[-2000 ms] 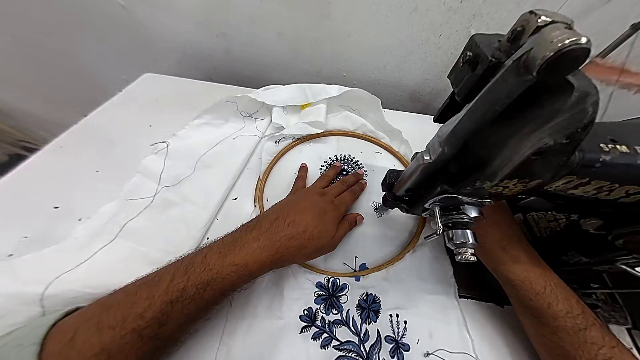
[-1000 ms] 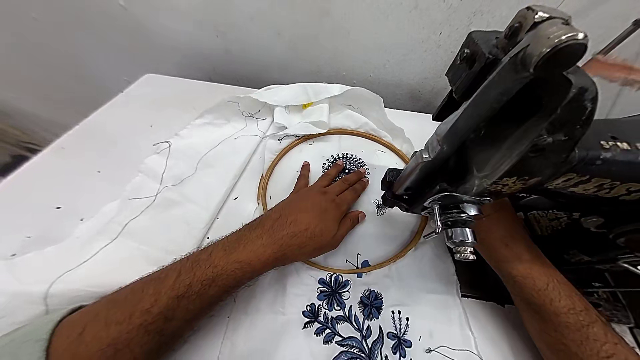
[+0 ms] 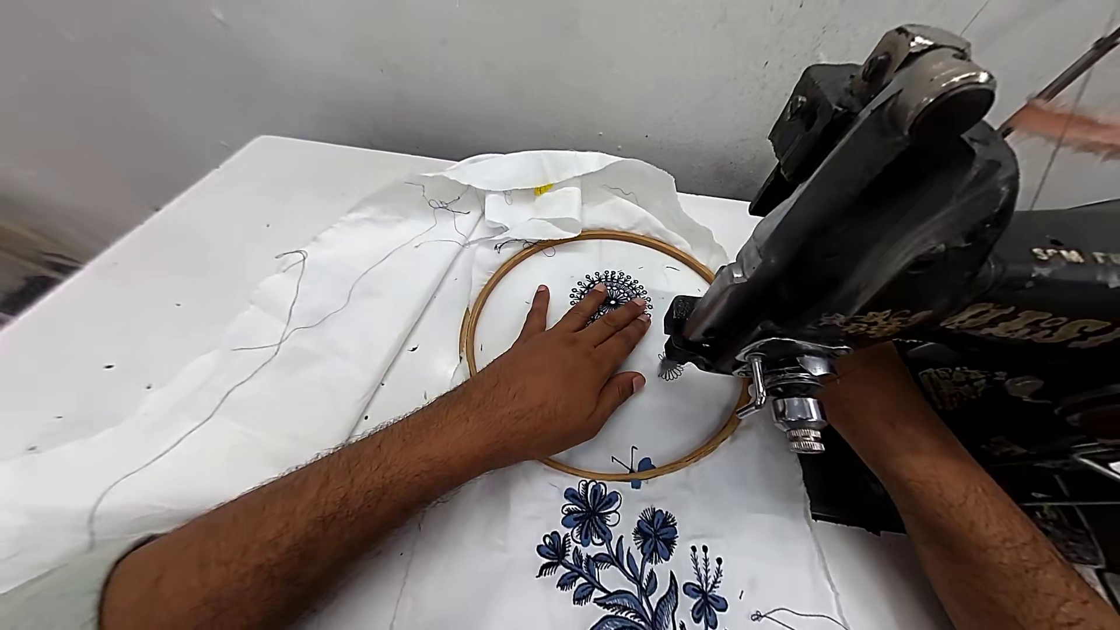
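Observation:
White fabric (image 3: 691, 516) is stretched in a round wooden embroidery hoop (image 3: 604, 477) beneath the head of a black sewing machine (image 3: 866, 201). My left hand (image 3: 573, 376) lies flat on the hooped fabric with its fingers apart, fingertips over a dark round embroidered motif (image 3: 612, 293). Right of those fingers, close to the machine head, is a smaller stitched motif (image 3: 671, 367). My right hand reaches behind the machine head; only its wrist and forearm (image 3: 884, 420) show, and its fingers are hidden. Blue embroidered flowers (image 3: 630, 551) lie below the hoop. The needle is hidden.
Loose grey threads (image 3: 284, 337) trail over the fabric at the left. The white table (image 3: 289, 184) reaches back to a grey wall (image 3: 437, 70). Folded fabric with a small yellow mark (image 3: 543, 189) lies behind the hoop. The machine's arm fills the right side.
The hoop and fabric have shifted slightly under the machine head, and my left hand has stayed flat on them.

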